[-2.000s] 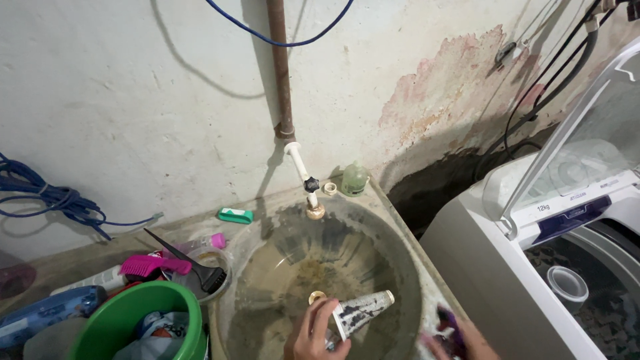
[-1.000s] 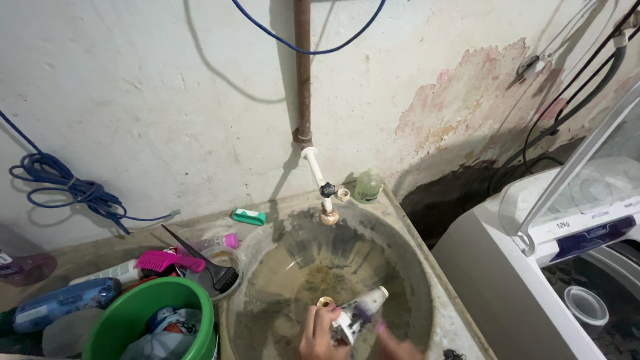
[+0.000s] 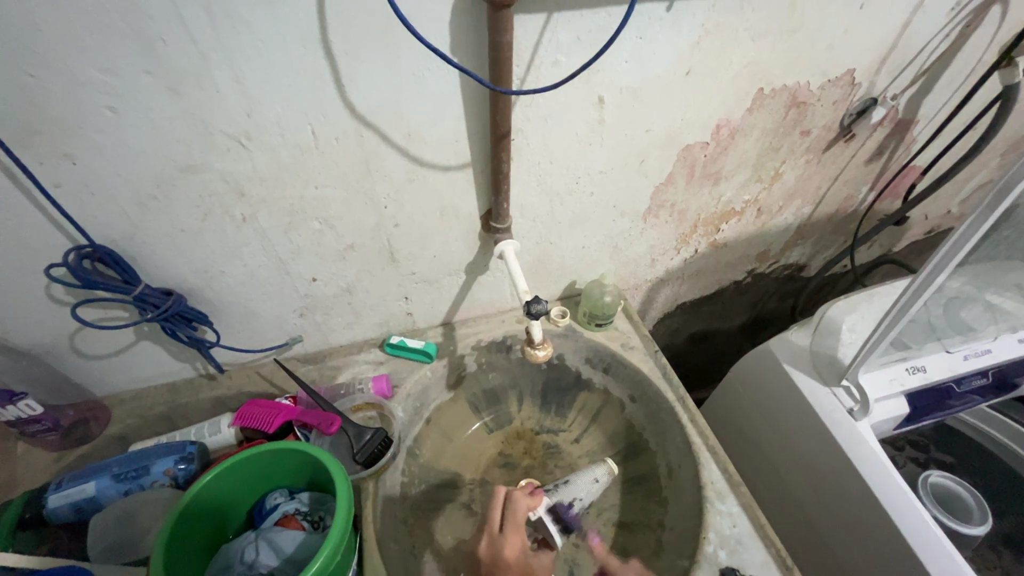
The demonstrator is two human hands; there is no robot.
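Observation:
My left hand (image 3: 512, 532) grips a whitish, tapered plastic part (image 3: 582, 486) with dark grime on it, held over the round concrete sink basin (image 3: 664, 400). Against the near end of that part, my right hand (image 3: 616, 560), partly blurred and cut by the lower edge, holds a small brush with purple bristles (image 3: 565, 518); its handle is mostly hidden. A small cream ring (image 3: 528, 483) shows by my left fingertips. Above the basin is a white tap (image 3: 538, 346) with a black knob.
Left of the basin stand a green bucket (image 3: 340, 488) with cloth inside, a pink comb (image 3: 280, 416), a black tint brush (image 3: 368, 444) and several bottles. A green-cased item (image 3: 410, 349) and a greenish bottle (image 3: 598, 304) sit on the back ledge. An open washing machine (image 3: 800, 448) is at right.
Two seconds ago my right hand was apart from the whitish part, near the basin's right rim. It has moved left, and the brush is now against the part.

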